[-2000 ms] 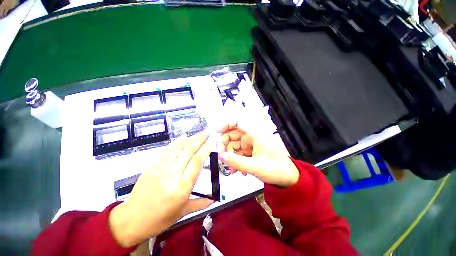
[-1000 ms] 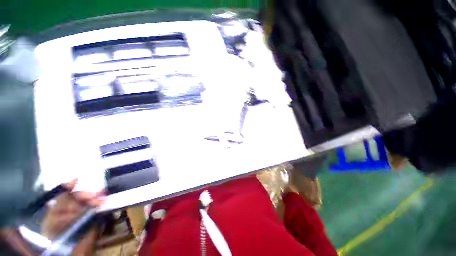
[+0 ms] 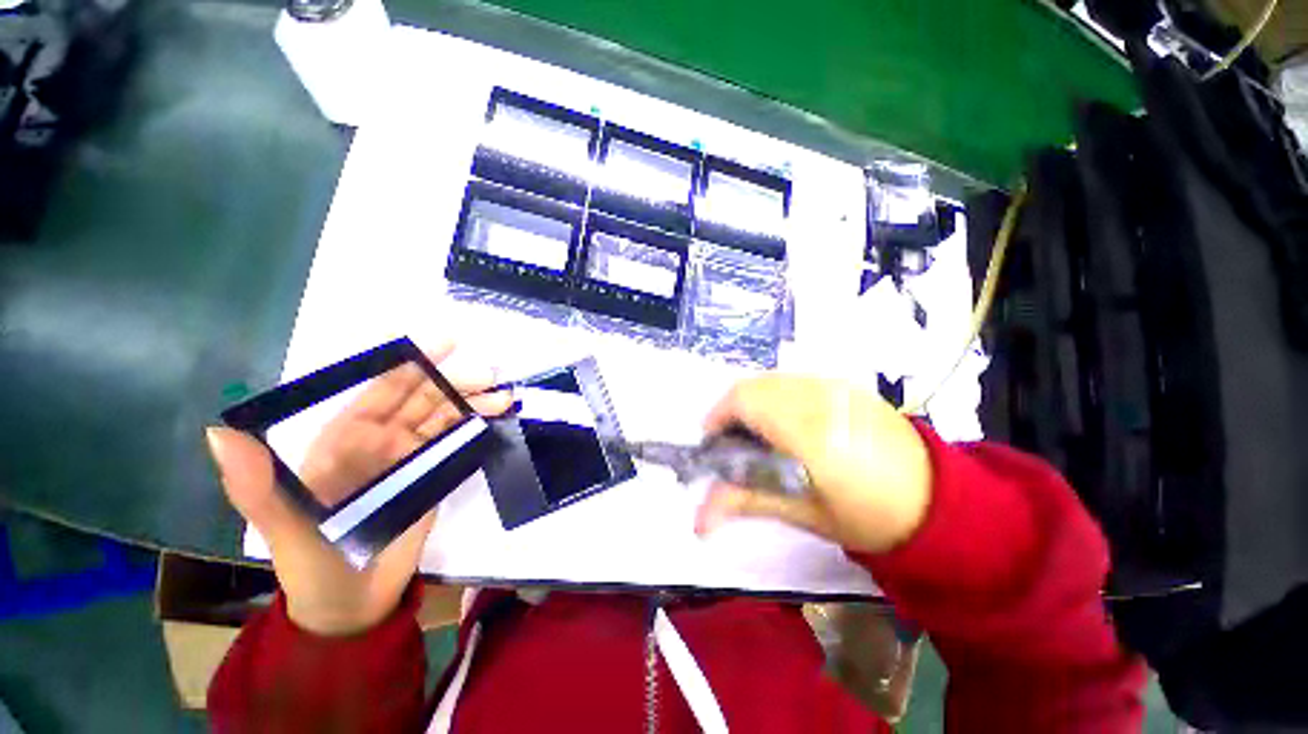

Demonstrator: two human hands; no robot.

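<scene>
My left hand [image 3: 323, 552] holds a front panel [image 3: 359, 452], tilted, at the lower left; the fingers show through its clear window. A display housing [image 3: 552, 445] with a glossy dark screen is just right of it, low over the white sheet; the fingertips of my left hand reach its left edge. My right hand [image 3: 825, 452] is closed around a grey metal air blow gun [image 3: 746, 462], its thin nozzle pointing left at the housing. Several front panels [image 3: 631, 273] lie in two rows on the white sheet, with clear wrinkled film [image 3: 739, 304] at the right end.
A white bottle [image 3: 333, 65] stands at the upper left. White scraps [image 3: 932, 308] and a yellow hose [image 3: 993, 265] are right of the panels. Black stacked trays [image 3: 1148, 359] fill the right side. The green belt [image 3: 803, 65] runs behind. A cardboard box [image 3: 215, 631] is below the bench edge.
The view has swung left. My left hand has come in from the lower left with a front panel. My right hand is back in view with the blow gun. The housing has moved and turned.
</scene>
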